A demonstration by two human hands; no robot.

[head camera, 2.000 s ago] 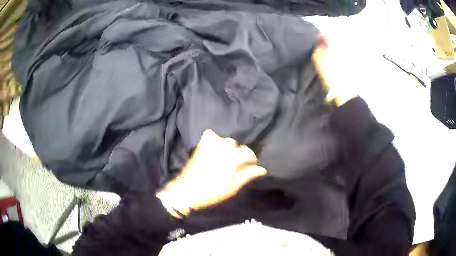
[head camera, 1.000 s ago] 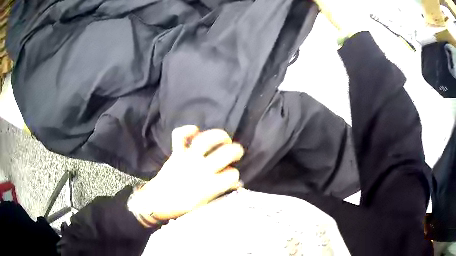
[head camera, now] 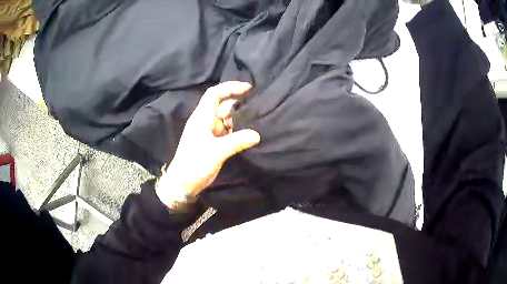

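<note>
A large dark jacket lies bunched in folds in front of me, with part of it over my lap. My left hand is on the jacket near the centre, with thumb and forefinger spread apart and the other fingers curled at a fold. I see nothing clearly gripped in it. My right hand is out of the picture past the top edge; only its black sleeve shows at the right. A dark cord loop sticks out from the jacket's right side over the white table.
Mustard-brown cloth is at the top left. A speckled grey floor shows at the left, with a metal stand's legs and a red-edged object. Dark items lie at the top right.
My left hand has moved up and its thumb and forefinger have opened. My right hand has gone out of view at the top. The jacket has shifted, covering the long dark band, and the cord loop now shows.
</note>
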